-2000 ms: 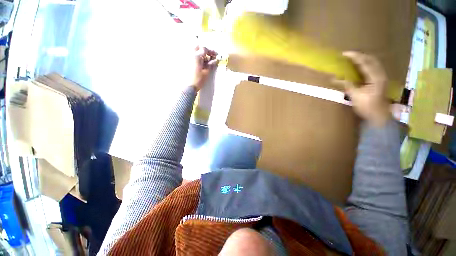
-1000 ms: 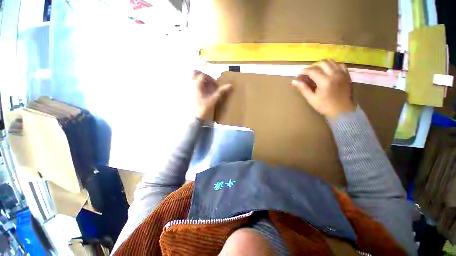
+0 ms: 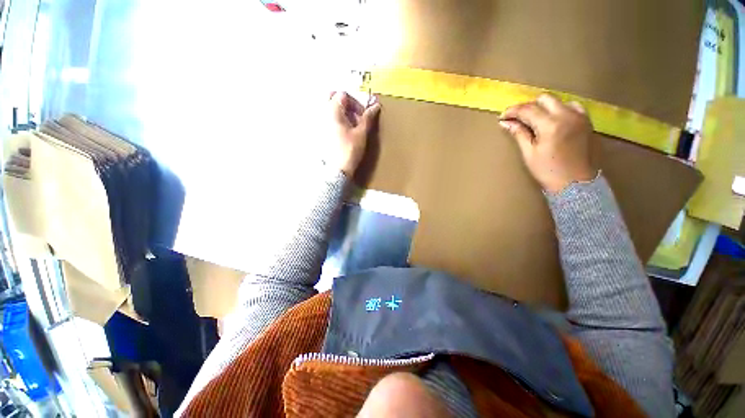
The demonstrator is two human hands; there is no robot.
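The near tan cut panel [image 3: 482, 196] lies in front of me, its far edge along the yellow guide strip [image 3: 457, 88]. A second tan panel [image 3: 555, 41] lies beyond the strip. My left hand [image 3: 353, 135] pinches the near panel's far left corner, at the strip's left end; glare blurs the fingertips. My right hand [image 3: 555, 143] is closed at the panel's far edge, touching the middle of the strip; the fingertips hide that stretch of edge. The strip has a black right end.
A panel stack [image 3: 90, 180] stands at left beside the glaring white machine bed [image 3: 245, 139]. A yellow end block [image 3: 723, 159] with a white tab is at right. Brown panels [image 3: 711, 318] are piled at lower right. Loose tan pieces [image 3: 212, 286] lie low left.
The yellow strip left my right hand and lies across the panels. The near panel has moved up to it, covering the white gap. Both hands are now on the near panel's far edge.
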